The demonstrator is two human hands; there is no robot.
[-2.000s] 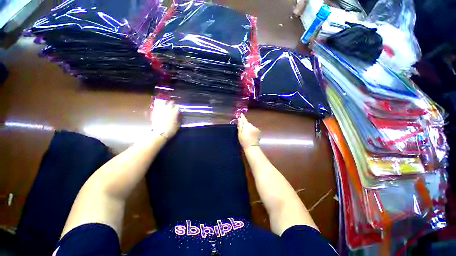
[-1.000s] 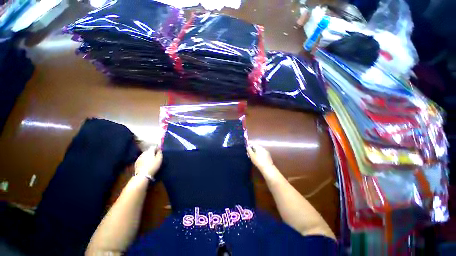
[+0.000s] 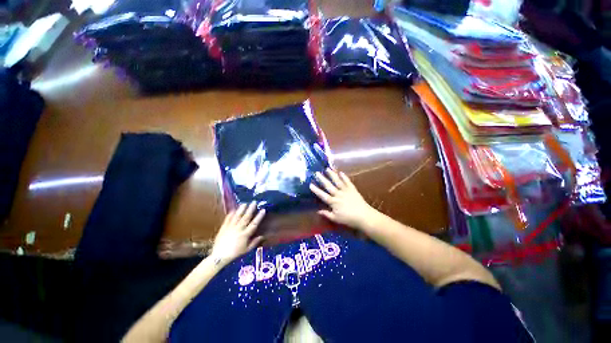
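A dark folded garment in a clear, glossy polybag (image 3: 268,144) lies flat on the brown table in front of me, slightly turned, with white glare on its film and thin pink-red edges. My left hand (image 3: 239,231) rests with spread fingers at its near left corner. My right hand (image 3: 340,197) lies spread on its near right edge. Neither hand is closed on anything. The near end of the bag lies close to my shirt.
A black folded garment (image 3: 134,191) lies at left, with more dark cloth (image 3: 17,127) at far left. Stacks of bagged garments (image 3: 261,50) and a lower bagged pile (image 3: 365,50) stand at the far side. Layered empty polybags (image 3: 496,120) lie at right. White pieces (image 3: 37,40) are at far left.
The garment is now inside the bag up to near my body, where before it was only partly covered. Both hands have come nearer to me and opened flat on the bag.
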